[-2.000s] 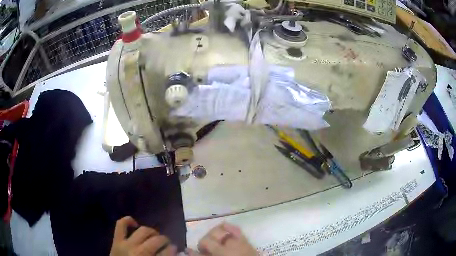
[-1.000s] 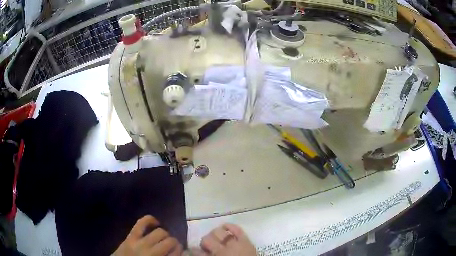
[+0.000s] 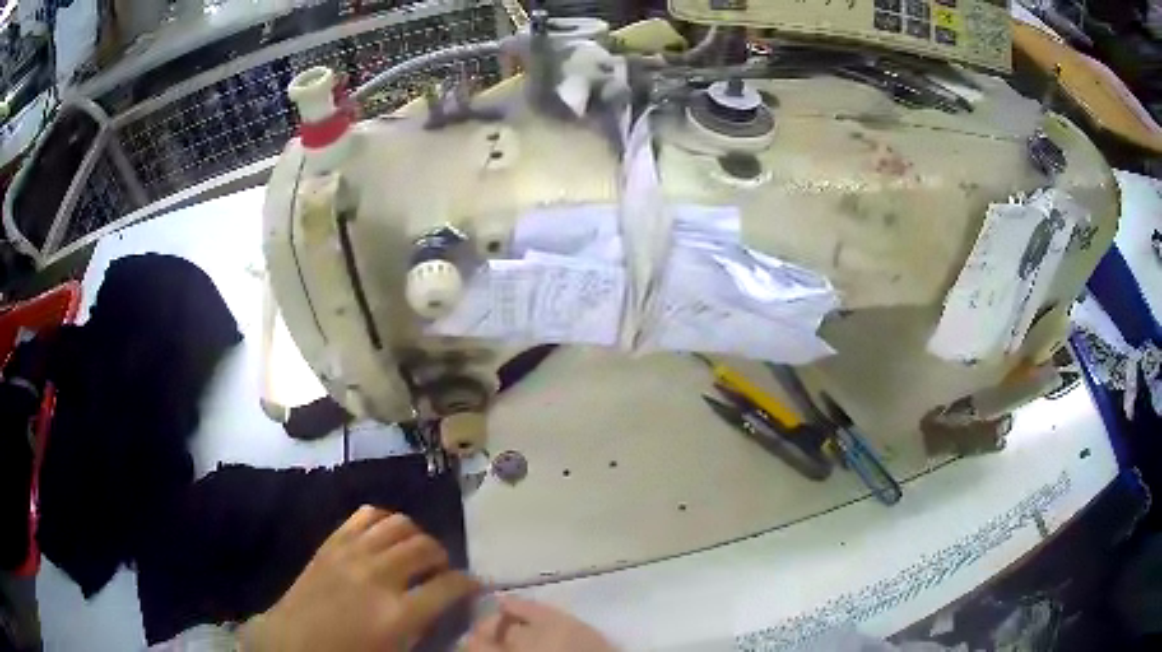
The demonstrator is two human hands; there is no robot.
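Observation:
A black cloth piece [image 3: 274, 522] lies flat left of the needle, its upper right corner at the presser foot [image 3: 440, 456] of the cream sewing machine [image 3: 879, 229]. My left hand [image 3: 370, 580] rests on the cloth's lower right part, fingers bent towards my right hand. My right hand [image 3: 529, 627] is at the bottom edge of the picture, partly cut off, its fingers close to my left fingertips. Both hands meet at the cloth's right edge. What lies between the fingertips is too blurred to tell.
A dark cloth heap [image 3: 140, 395] lies on the left, beside a red bin [image 3: 51, 420]. Yellow-handled snips [image 3: 765, 397] and a blue-handled tool [image 3: 869, 469] lie on the machine bed. Folded papers [image 3: 548, 299] are tied to the arm. A blue bin [image 3: 1106, 382] stands at the right.
My left hand has moved up and over the cloth. My right hand has shifted slightly down and left, nearer my left fingers. The view has tilted slightly, so the machine sits lower.

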